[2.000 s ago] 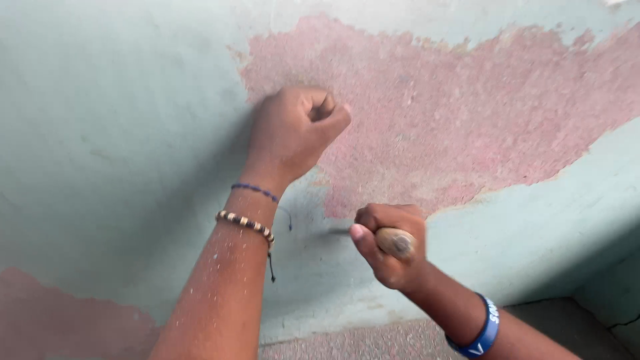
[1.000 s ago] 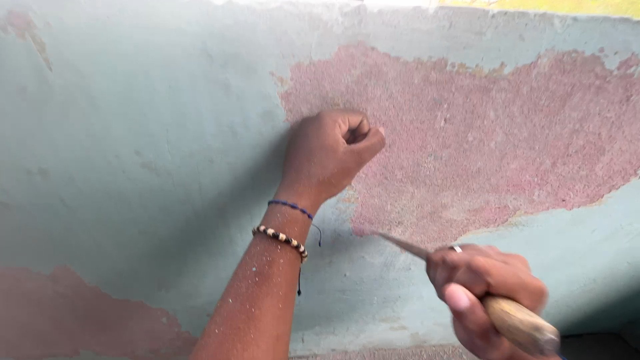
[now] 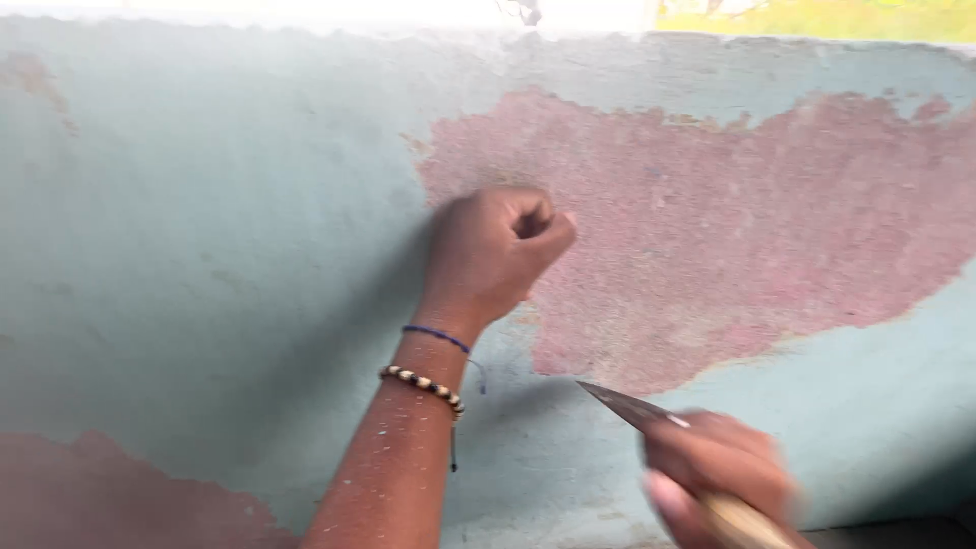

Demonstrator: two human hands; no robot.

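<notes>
My left hand (image 3: 496, 252) rests curled against the painted wall (image 3: 229, 229), at the left edge of a rough pink patch (image 3: 686, 236) where the light blue paint is gone. I see nothing between its fingers. My right hand (image 3: 717, 473), blurred, grips the wooden handle (image 3: 740, 522) of a tool with a pointed metal blade (image 3: 625, 404). The blade's tip is by the lower edge of the pink patch; whether it touches the wall I cannot tell. White flecks dot my left forearm.
A second pink patch (image 3: 114, 496) shows at the lower left, and a small worn spot (image 3: 38, 80) at the upper left. The wall's top edge (image 3: 343, 32) runs across the view, with brightness beyond it. A dark area lies at the lower right.
My right hand has moved right and down from beside the left forearm, so the blade shows more plainly. My left hand stays on the same part of the wall. The view has tilted up.
</notes>
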